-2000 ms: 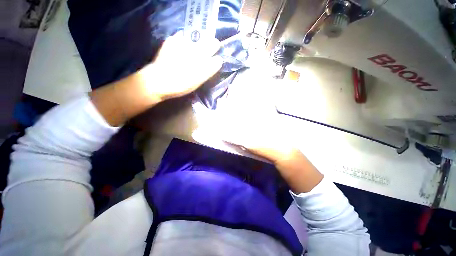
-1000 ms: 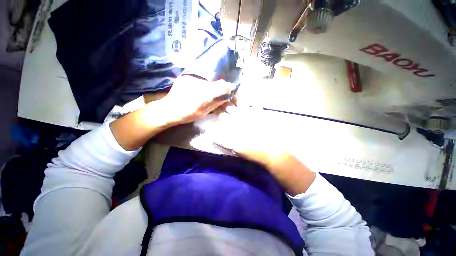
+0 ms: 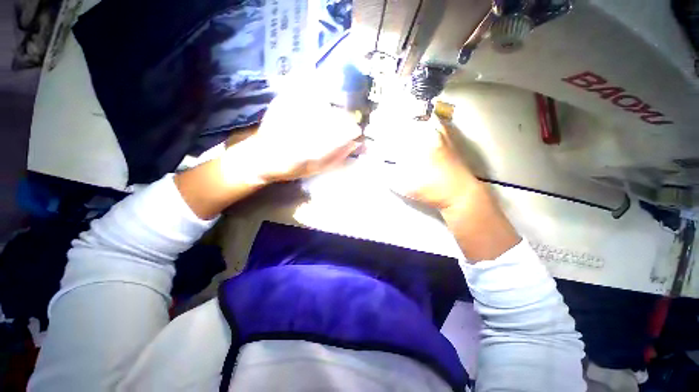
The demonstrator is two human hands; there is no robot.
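The dark navy garment piece (image 3: 169, 69) lies on the table left of the needle, its folds shiny under the lamp. A white printed label strip (image 3: 284, 38) lies on it. My left hand (image 3: 299, 138) is at the cloth's edge just left of the presser foot, its fingertips pinched together on a bit of dark cloth; glare hides the detail. My right hand (image 3: 433, 164) is right of and below the needle, beside the presser foot (image 3: 368, 96). Its fingers are washed out by glare, so its grip cannot be told.
The white sewing machine head (image 3: 613, 65) with red lettering stands at upper right. A red-handled tool (image 3: 547, 119) lies under its arm. A dark rod (image 3: 556, 196) with a hooked right end runs along the white table (image 3: 69, 145). Dark cloth lies below the table's edge.
My right hand has moved up and right from the table's front edge to beside the presser foot. My left hand went down from the label to the cloth's edge, then stayed near there.
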